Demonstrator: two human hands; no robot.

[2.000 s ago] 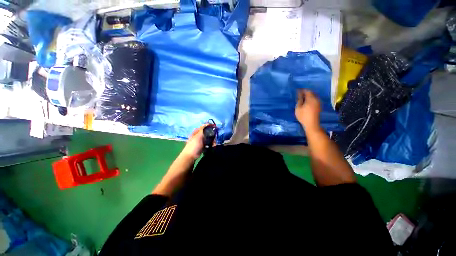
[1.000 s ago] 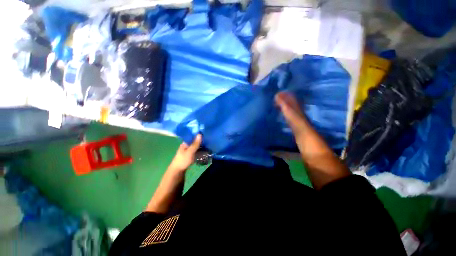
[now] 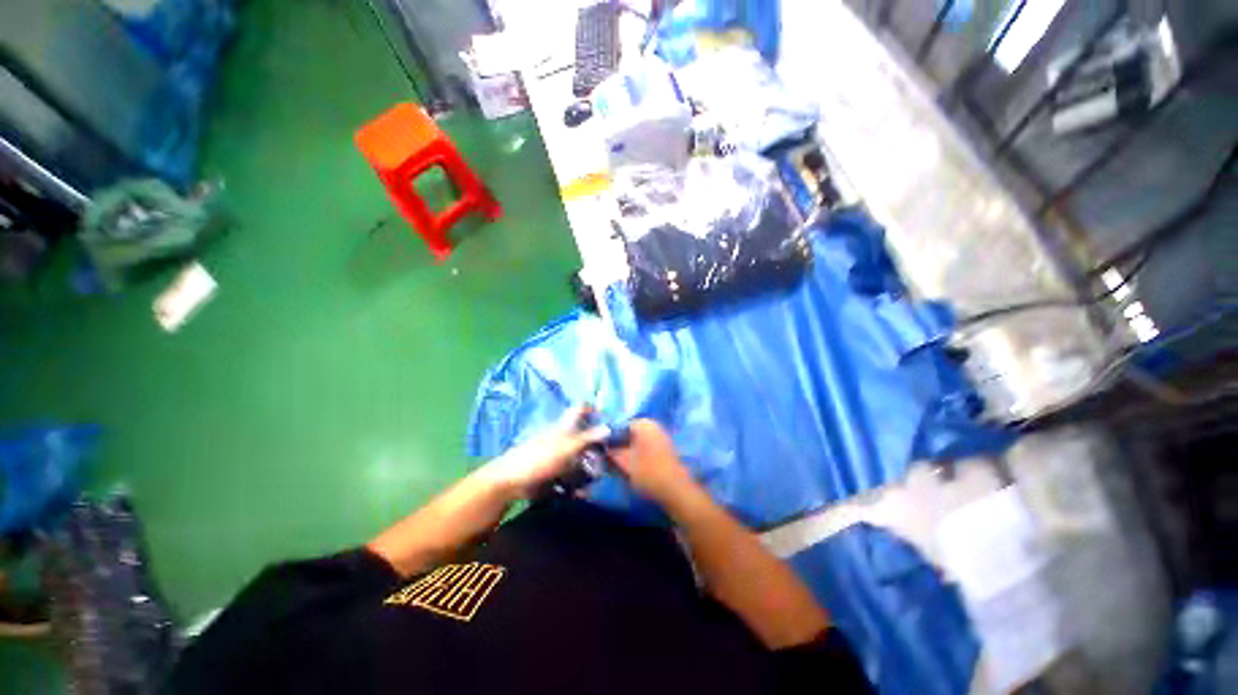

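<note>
My left hand (image 3: 559,451) and my right hand (image 3: 648,455) are close together at the table's near edge, in front of my body. A dark short torch (image 3: 584,471) is in my left hand, partly hidden by the fingers. A loose blue plastic bag (image 3: 523,380) hangs out beyond both hands, over the table edge; my right fingers pinch it. Larger blue bags (image 3: 801,394) lie flat on the table. A black garment in shiny clear film (image 3: 713,251) lies on their far end. Another blue bag (image 3: 889,597) lies nearer, on the right.
A red-orange stool (image 3: 428,177) stands on the green floor (image 3: 326,407) left of the table. A keyboard (image 3: 596,48), a mouse (image 3: 578,113) and a label printer (image 3: 649,136) are farther along. White paper (image 3: 998,543) lies right. Dark cables (image 3: 1045,315) cross the right side.
The view has turned left along the table. The blue bag has been drawn away from the smaller blue stack, and my right hand has come over beside my left.
</note>
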